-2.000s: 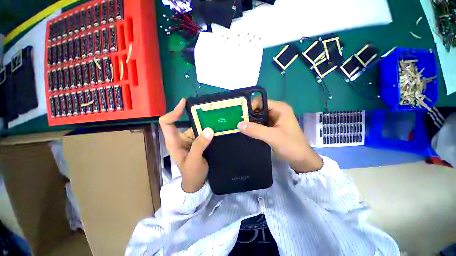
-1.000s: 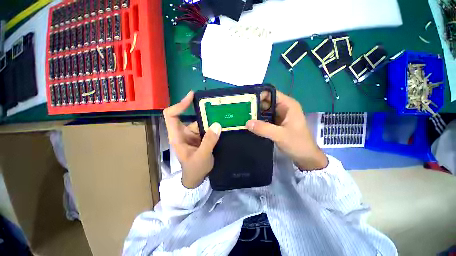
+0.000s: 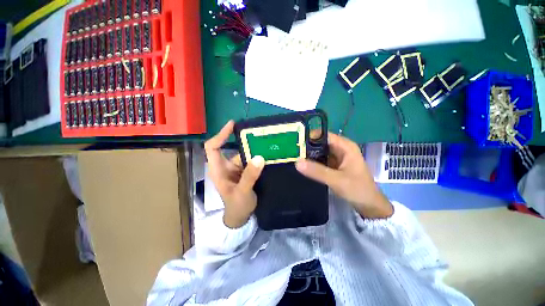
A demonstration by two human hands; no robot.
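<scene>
A flat black housing (image 3: 291, 200) is held over the lap, its window end away from me. A green-backed panel (image 3: 273, 147) sits in the window, inside a cream frame (image 3: 276, 127). My left hand (image 3: 234, 179) grips the left edge, thumb at the frame's lower left corner. My right hand (image 3: 346, 173) grips the right edge, thumb at the frame's lower right corner. The fingers behind the housing are partly hidden.
A red parts tray (image 3: 184, 77) stands left on the green bench, beside a cardboard carton (image 3: 131, 203). White paper (image 3: 281, 75) lies ahead. Black panels with cream strips (image 3: 355, 73), a blue bin (image 3: 477, 110) of strips and a label sheet (image 3: 412, 162) are right.
The view has shifted slightly, so the bench things appear a little lower and farther right. Both hands keep their hold on the housing, with small thumb shifts along the frame's lower edge.
</scene>
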